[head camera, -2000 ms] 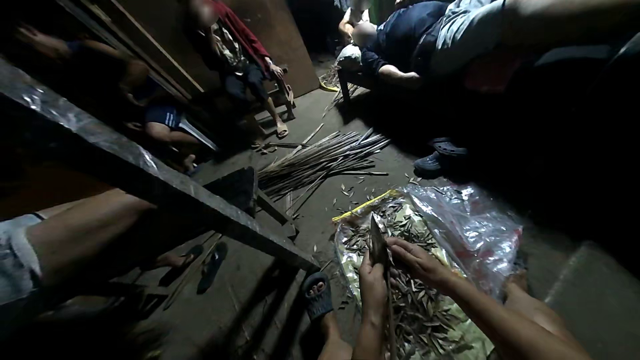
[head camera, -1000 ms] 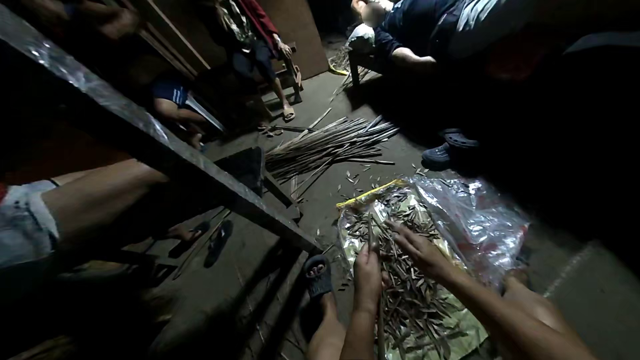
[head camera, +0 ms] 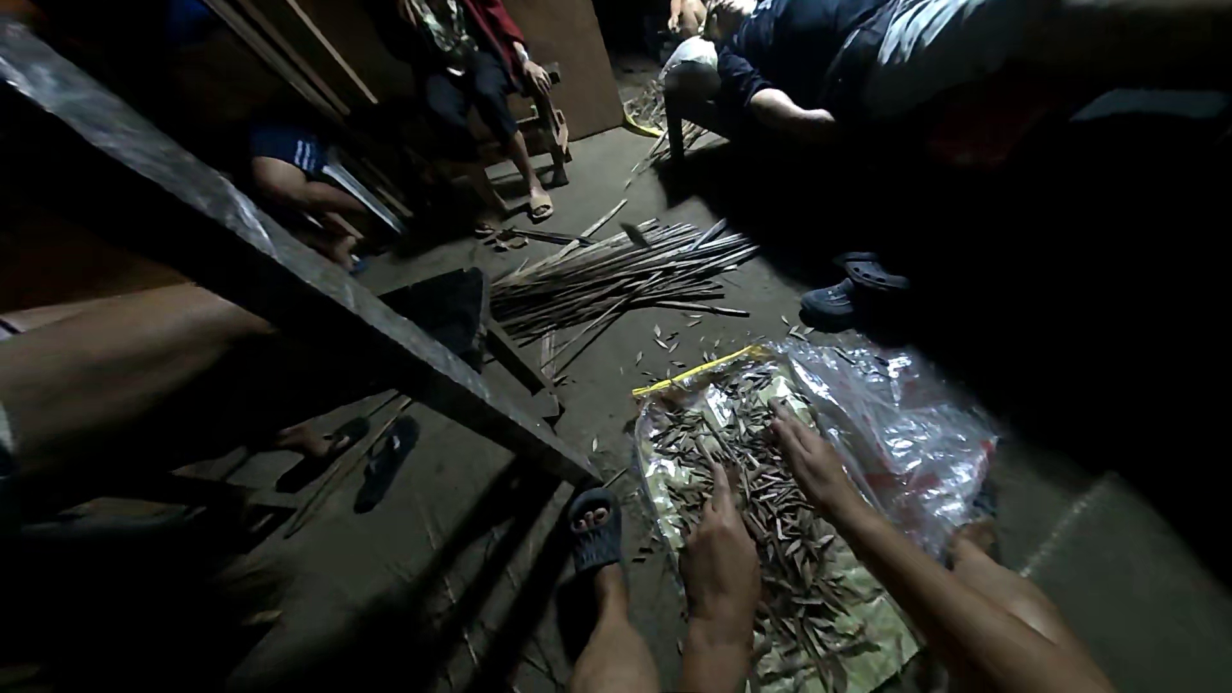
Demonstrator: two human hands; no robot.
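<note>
Cut slivers of dry stalk (head camera: 789, 539) lie loose in a heap on a plastic sheet (head camera: 881, 630) with a yellow edge at its far side. Low over the near left part of the heap is my left hand (head camera: 722, 558), index finger pointing forward; a thin stick seems to lie by its fingertip, and whether the hand grips it cannot be told. My right hand (head camera: 808, 462) is to the right and a little farther off, fingers stretched out over the slivers, with nothing seen in it. Beyond the sheet, long dry stalks (head camera: 616, 279) lie in a pile on the floor.
A slanting wooden beam (head camera: 318, 260) crosses the left side, above a dark bench (head camera: 448, 308). Dark clogs (head camera: 833, 303) stand beyond clear plastic (head camera: 890, 414). One person (head camera: 481, 87) sits at the back; another (head camera: 789, 67) lies on a bench. Sandals (head camera: 388, 462) lie at lower left.
Two seconds ago my hands were close together at a long, flat piece held upright; now they are apart and lower over the heap, and that piece no longer shows plainly.
</note>
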